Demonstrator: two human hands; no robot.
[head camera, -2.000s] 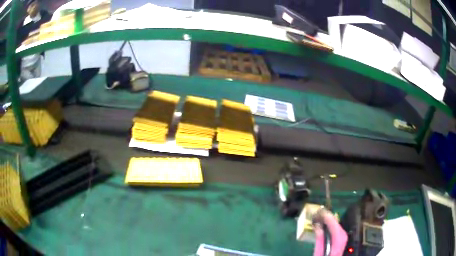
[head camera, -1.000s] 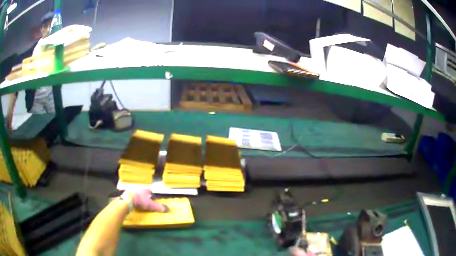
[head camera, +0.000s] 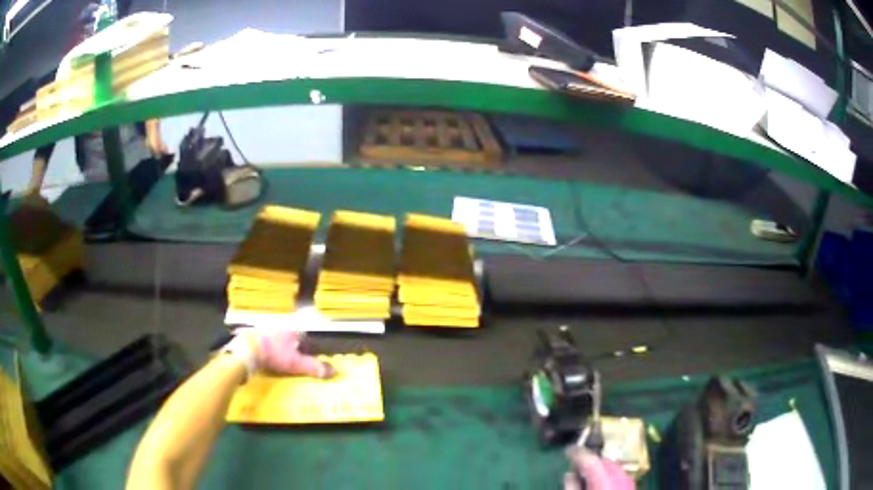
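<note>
A yellow panel (head camera: 325, 397) with a scalloped far edge lies across the front edge of the conveyor and the green mat. My left hand (head camera: 282, 354), in a pink glove, grips its far left part, with a small dark piece at the fingertips. My right hand (head camera: 598, 471), in a pink glove, is cut off by the bottom edge. It is closed on a thin dark tool, seemingly the soldering iron (head camera: 593, 438), beside the small cream box (head camera: 625, 444). The tool's tip cannot be made out.
Three yellow panel stacks (head camera: 438, 273) stand on a white sheet behind the panel. A black slotted rack (head camera: 105, 402) is at left. A small fan (head camera: 560, 388) and the black soldering station (head camera: 718, 435) are at right. The green shelf frame (head camera: 431, 98) crosses above.
My left hand has come in from the left and taken hold of the yellow panel, which has shifted nearer onto the mat. My right hand has moved left beside the cream box.
</note>
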